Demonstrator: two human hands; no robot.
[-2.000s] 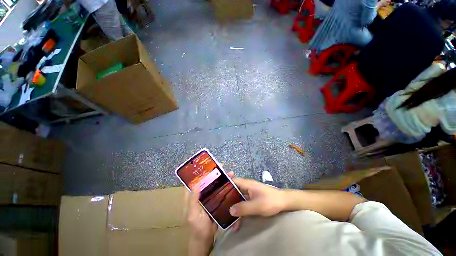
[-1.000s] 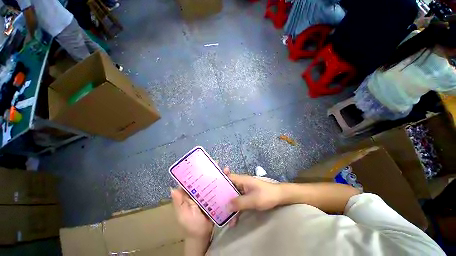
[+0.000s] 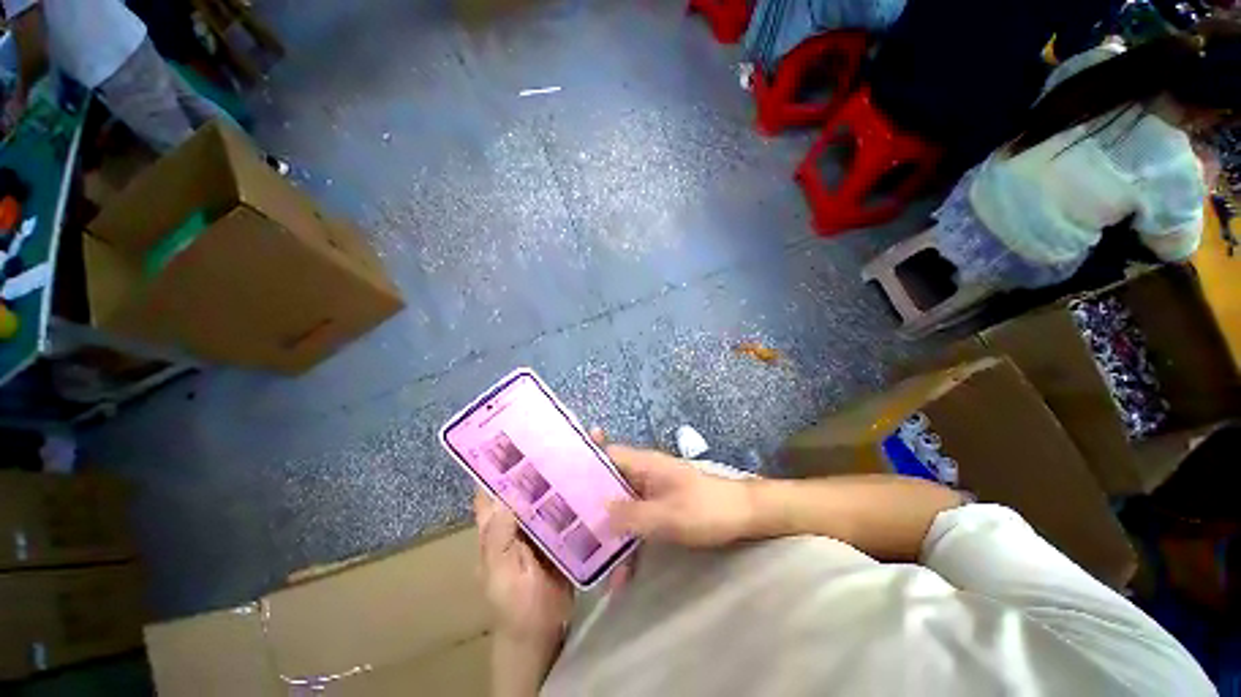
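A smartphone [image 3: 542,477] with a white edge and a lit pink screen is held in front of my body, tilted to the left. The screen shows several small pictures in a slanting column. My left hand [image 3: 524,579] is under and along the phone's lower left side. My right hand [image 3: 685,501] grips its right side, with the thumb over the lower right of the screen. The fingers behind the phone are hidden.
A closed carton [image 3: 388,620] lies below left. An open carton [image 3: 259,266] with something green inside stands left by a green bench [image 3: 38,259]. Open cartons [image 3: 1014,429] stand right. People sit upper right near red stools [image 3: 867,161]; another person stands upper left.
The screen has gone from a dark reddish picture to a pink list, then to a page with pictures. The view has shifted a little; both hands still hold the phone.
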